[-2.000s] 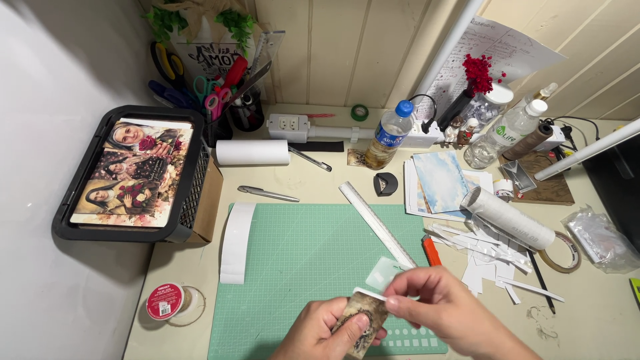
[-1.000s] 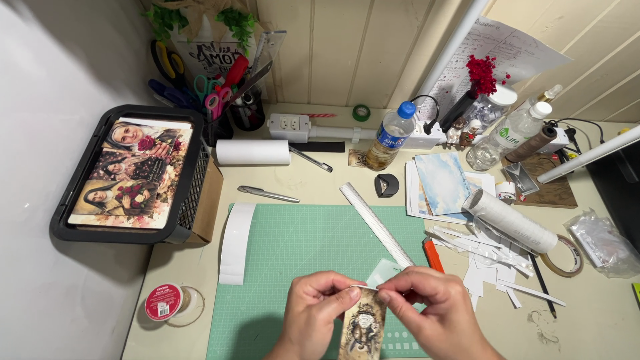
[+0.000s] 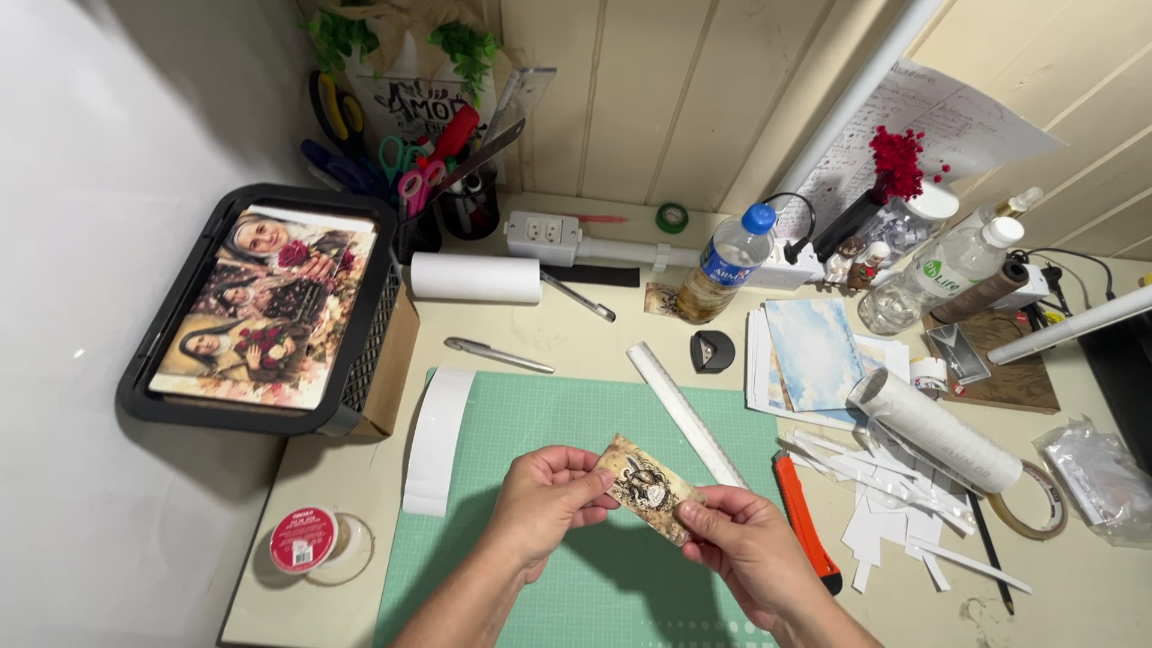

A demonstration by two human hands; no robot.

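A small printed card [image 3: 650,490] in aged brown tones with a dark ornamental drawing is held tilted above the green cutting mat [image 3: 576,405]. My left hand [image 3: 553,495] pinches its left end between thumb and fingers. At its lower right end, my right hand [image 3: 742,540] grips it the same way. Behind the card a clear ruler [image 3: 684,414] lies slantwise on the mat. To the right of my right hand is an orange utility knife [image 3: 804,522]. A curved white paper strip [image 3: 439,441] rests on the mat's left edge.
A black basket [image 3: 333,418] with printed pictures stands at left, near a red-labelled spool [image 3: 304,540]. Behind the mat are pens, a paper roll [image 3: 475,277], a black corner punch [image 3: 712,351] and a bottle [image 3: 727,261]. Paper scraps [image 3: 882,513], a plastic-wrapped roll [image 3: 936,432] and tape [image 3: 1035,504] lie at right.
The card was upright between my hands a second ago and is now tilted, with a hand at each end. The small translucent piece seen beside the card earlier no longer shows.
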